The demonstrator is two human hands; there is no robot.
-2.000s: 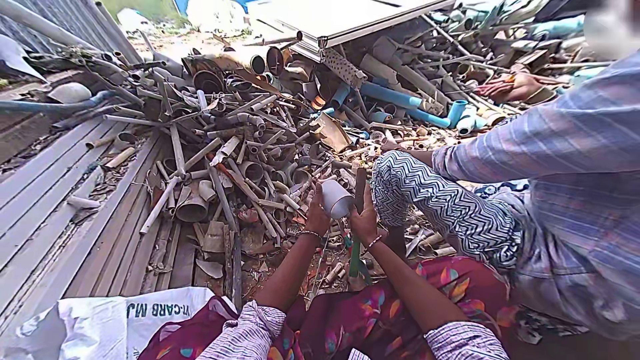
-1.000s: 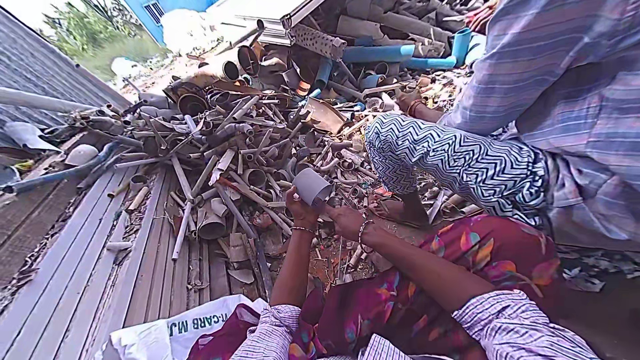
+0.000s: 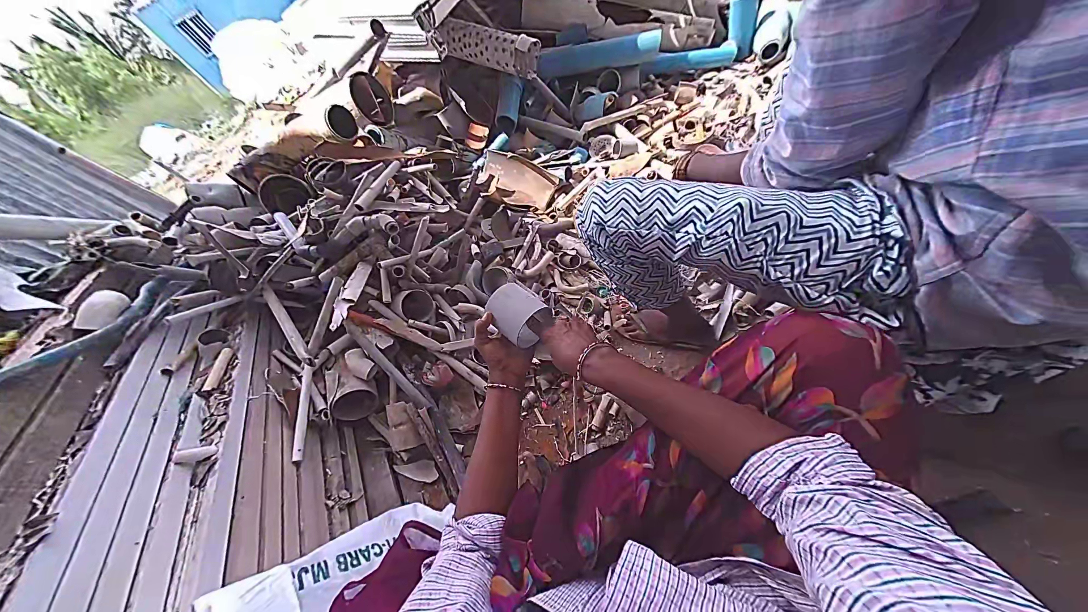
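Observation:
A short grey plastic pipe piece [image 3: 512, 313] is held up over the scrap, its open end tilted toward the lower right. My left hand [image 3: 503, 350] grips its left and lower side with the fingers closed around it. At its open end is my right hand [image 3: 571, 342], fingers bent at or just inside the rim; whether they hold anything there cannot be seen. Beyond both hands spreads a heap of scrap pipe pieces [image 3: 416, 246], mostly grey and brown.
A person in patterned trousers [image 3: 748, 238] sits close on my right. Ribbed panels [image 3: 170, 442] lie at the left, with a printed white sack [image 3: 340, 561] near my lap. Blue pipes [image 3: 599, 54] and a perforated channel [image 3: 489, 47] lie at the back.
Two seconds ago my right hand held a dark, upright bar-like tool beside the pipe piece; that tool is not visible now. My right hand has moved to the pipe's open end. The view has shifted.

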